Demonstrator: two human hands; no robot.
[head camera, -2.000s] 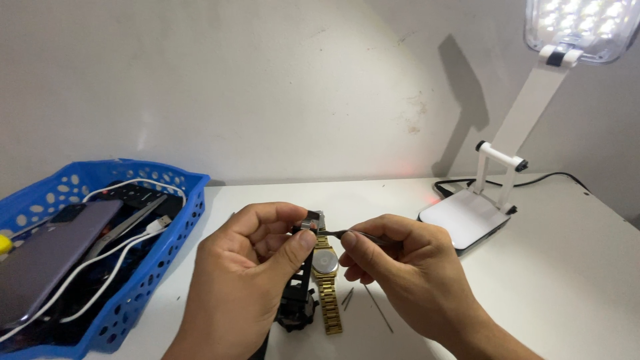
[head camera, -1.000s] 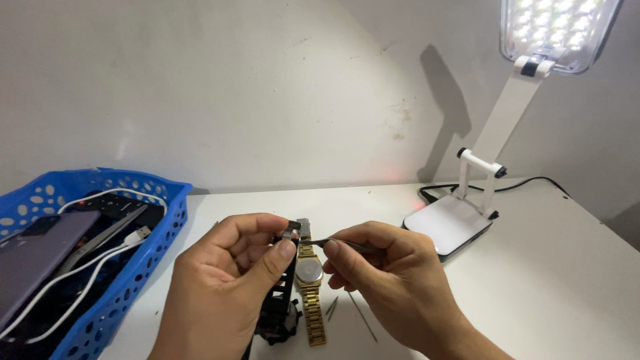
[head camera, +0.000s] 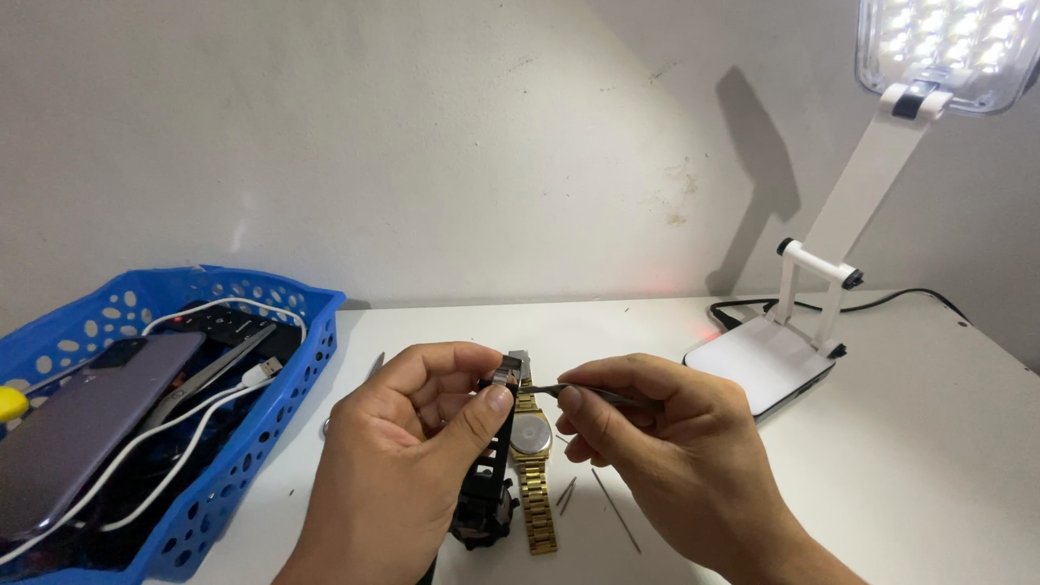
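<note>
My left hand (head camera: 406, 455) pinches the metal buckle end (head camera: 508, 370) of a black watch strap between thumb and fingertips. The perforated strap (head camera: 485, 479) runs down to a black watch case (head camera: 483, 520), partly hidden by that hand. Between finger and thumb of my right hand (head camera: 674, 447) is a thin dark metal tool (head camera: 597, 396), its tip at the buckle's right edge. A gold-coloured metal wristwatch (head camera: 532, 471) lies just behind, back of its case up. Several thin metal pins or bits (head camera: 617, 512) lie to its right.
At the left stands a blue plastic basket (head camera: 268, 422) with a phone (head camera: 97, 431), a white USB cable (head camera: 191, 414), a remote control and scissors. A lit white folding lamp (head camera: 861, 179) stands at the right, its black cable behind it. Another metal tool, partly hidden, lies left of my left hand.
Both hands keep their holds, and the tool's tip stays close to the buckle. No other clear change shows beyond a slight shift of the view.
</note>
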